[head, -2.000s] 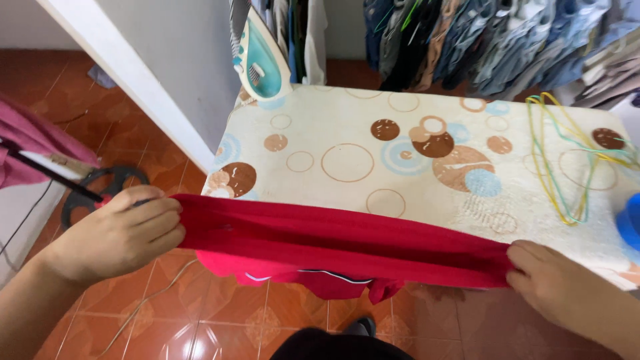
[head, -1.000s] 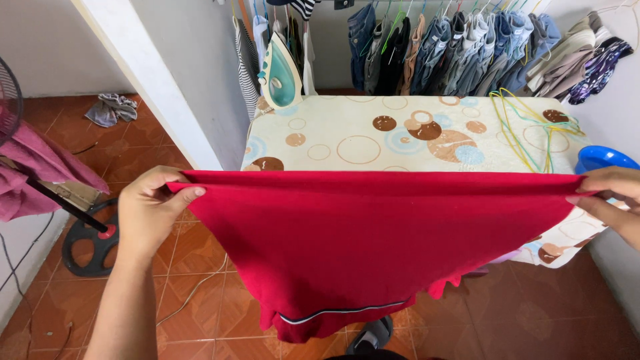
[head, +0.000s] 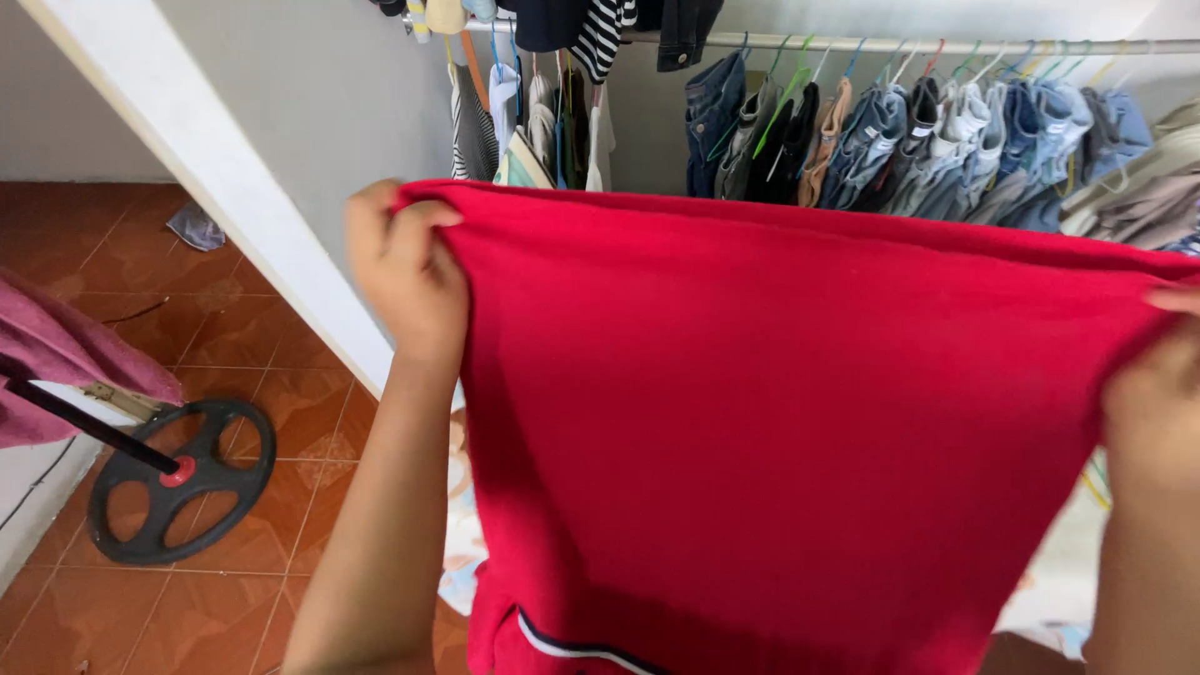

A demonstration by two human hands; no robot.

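A red fabric garment [head: 769, 403] hangs stretched between my two hands, with a dark and white trim line near its lower left. Its upper left corner is pinched in my left hand [head: 412, 267]. At the right edge of the view, my right hand [head: 1158, 384], partly blurred and cut off, grips the upper right corner. Behind the cloth, the patterned cover of the ironing surface [head: 1055, 562] shows only at the sides. The iron is not visible.
Jeans and other clothes [head: 872, 141] hang on a metal rail [head: 797, 40] at the back. A round black stand base [head: 183, 480] with a pole stands on the tiled floor at left, beside a pink cloth [head: 75, 356]. A white-edged wall [head: 225, 178] rises left of my hand.
Both hands have lifted the red garment, which was held low and gathered, then hung open below the ironing surface's near edge. It now covers most of that surface. The view has tilted up.
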